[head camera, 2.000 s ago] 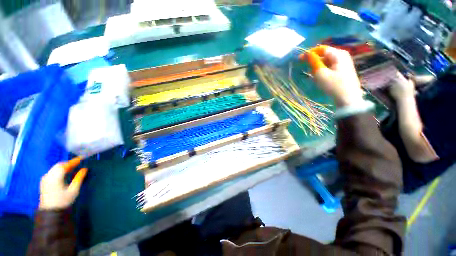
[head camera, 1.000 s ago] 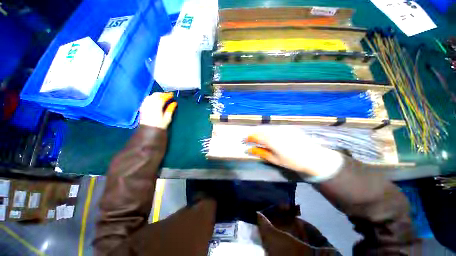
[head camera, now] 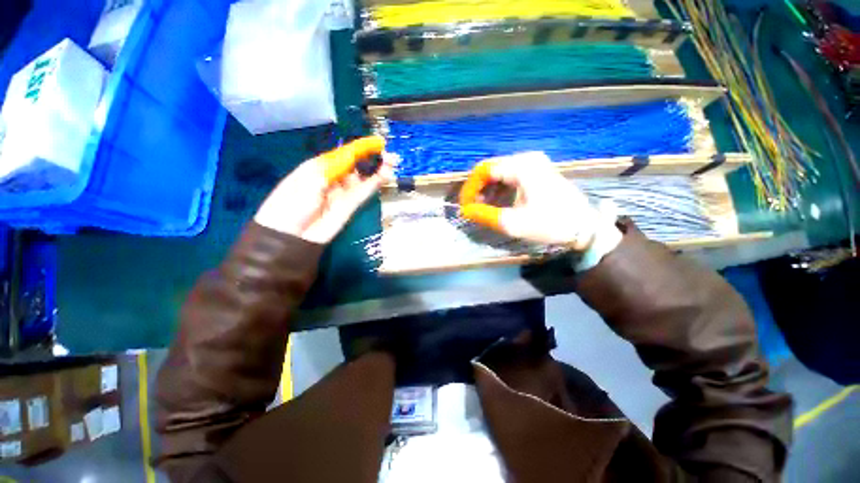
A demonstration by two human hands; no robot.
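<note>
My left hand (head camera: 325, 189), with orange finger cots, is pinched at the left end of the blue wire tray, on what looks like a tiny black connector housing (head camera: 370, 164); blur hides its detail. My right hand (head camera: 533, 203), also with orange cots, is closed above the white lead wires (head camera: 651, 208). A thin pale wire (head camera: 441, 201) seems to stick out left from its fingertips. The hands are apart. Blue lead wires (head camera: 547, 134) lie in the tray just beyond.
Green (head camera: 509, 72) and yellow (head camera: 490, 11) wires lie in farther trays. A blue bin (head camera: 165, 141) with white boxes (head camera: 52, 113) stands left, beside a white, plastic-covered box (head camera: 278, 71). Mixed-colour harnesses (head camera: 745, 104) lie right of the trays.
My left hand has moved from beside the bin to the trays' left end. My right hand has risen slightly from the white wires and closed its fingertips. The view has shifted.
</note>
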